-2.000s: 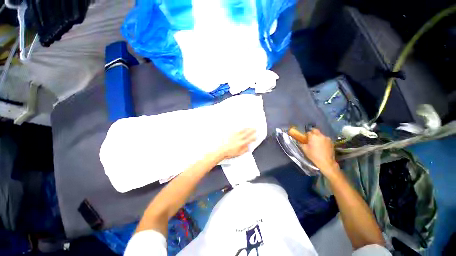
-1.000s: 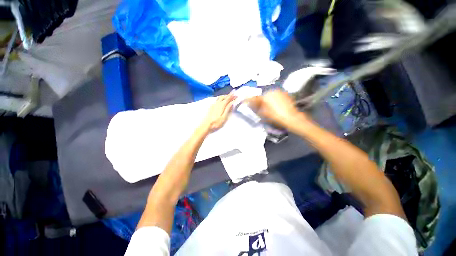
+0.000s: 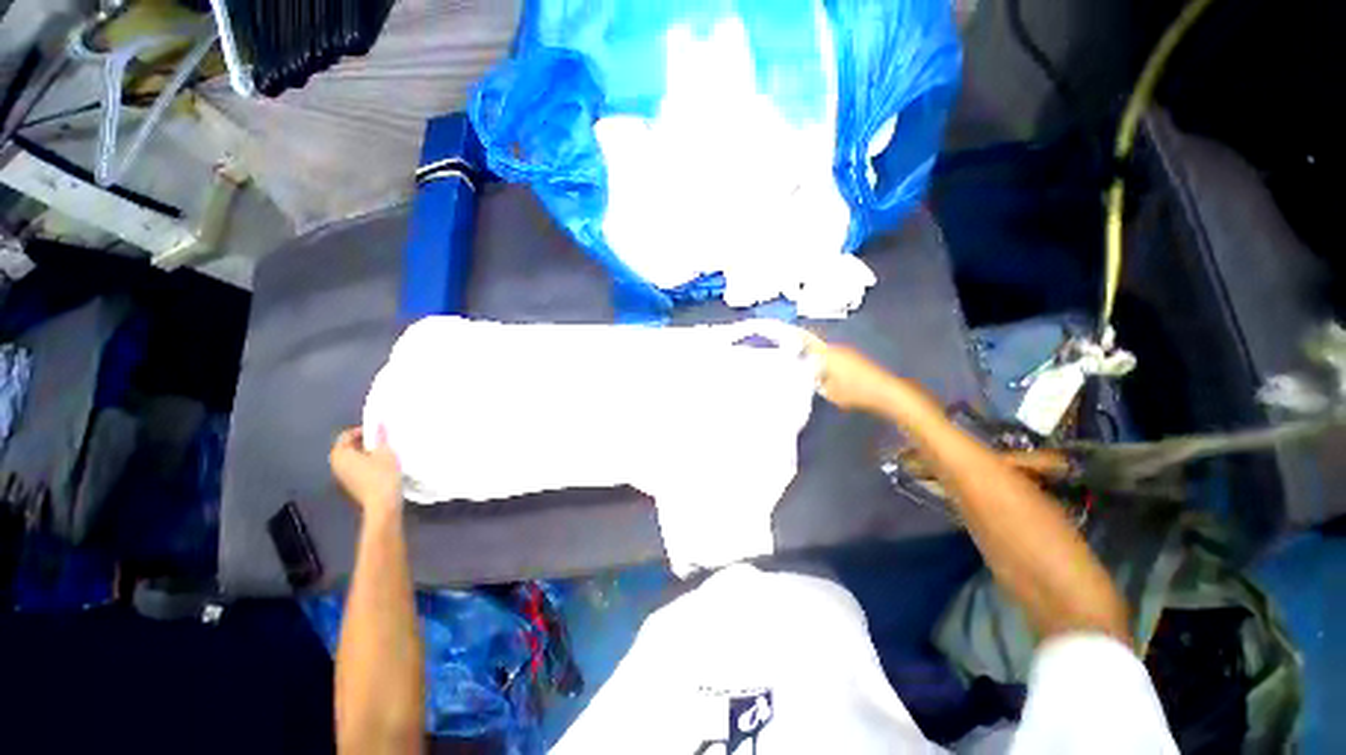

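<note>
A bright white garment (image 3: 576,406) lies flat across the dark grey padded ironing table (image 3: 310,369), with a narrow part hanging toward me. My left hand (image 3: 366,469) grips its left end, thumb on top. My right hand (image 3: 844,376) holds its upper right corner. The steam iron (image 3: 1033,463) sits at the table's right edge, partly hidden behind my right forearm; its brown handle shows.
A blue plastic bag (image 3: 554,133) with a white garment pile (image 3: 723,192) stands at the far edge, beside a long blue block (image 3: 440,236). A black phone (image 3: 294,544) lies at the left corner. A hose (image 3: 1210,444) runs right from the iron. Hangers (image 3: 126,96) show upper left.
The iron went from my right hand to the table's right edge. My left hand moved from the garment's middle to its left end. My right hand now holds the garment's upper right corner.
</note>
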